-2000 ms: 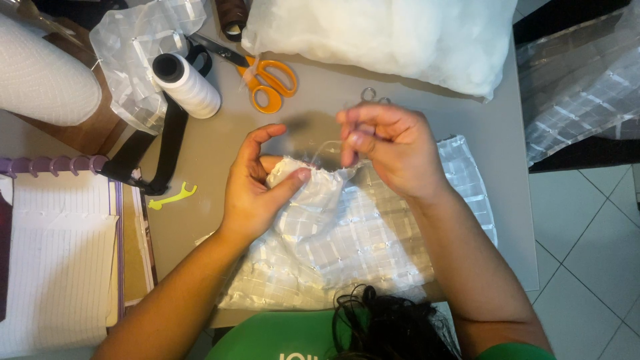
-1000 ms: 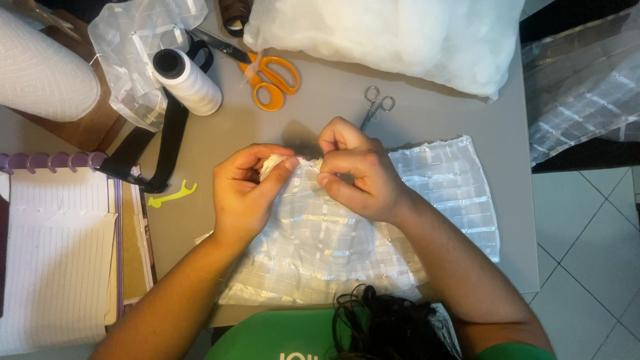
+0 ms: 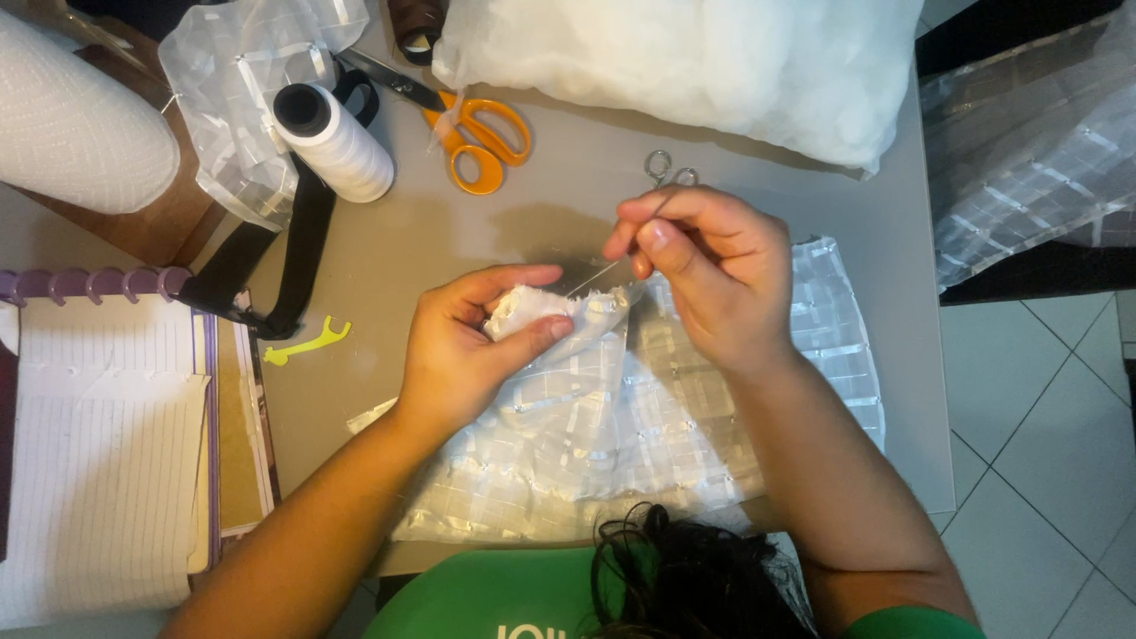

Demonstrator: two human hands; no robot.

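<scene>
A sheer white fabric with shiny woven checks spreads over the near part of the table. My left hand pinches its gathered, rolled edge between thumb and fingers. To the right, my right hand holds a thin, needle-like strand between thumb and fingertips; it slants down to the gathered edge. Whether it is a needle or taut thread is hard to tell. Small scissors with metal finger rings lie just beyond my right hand, partly hidden by it.
Orange-handled scissors, a cone of white thread and a black strap lie at back left. A yellow-green plastic piece is beside a spiral notebook. A bag of white stuffing borders the back; a paper roll lies far left.
My right hand has moved up and away from my left hand since one second ago, when both were close together at the fabric's edge. The left hand keeps its grip on the fabric.
</scene>
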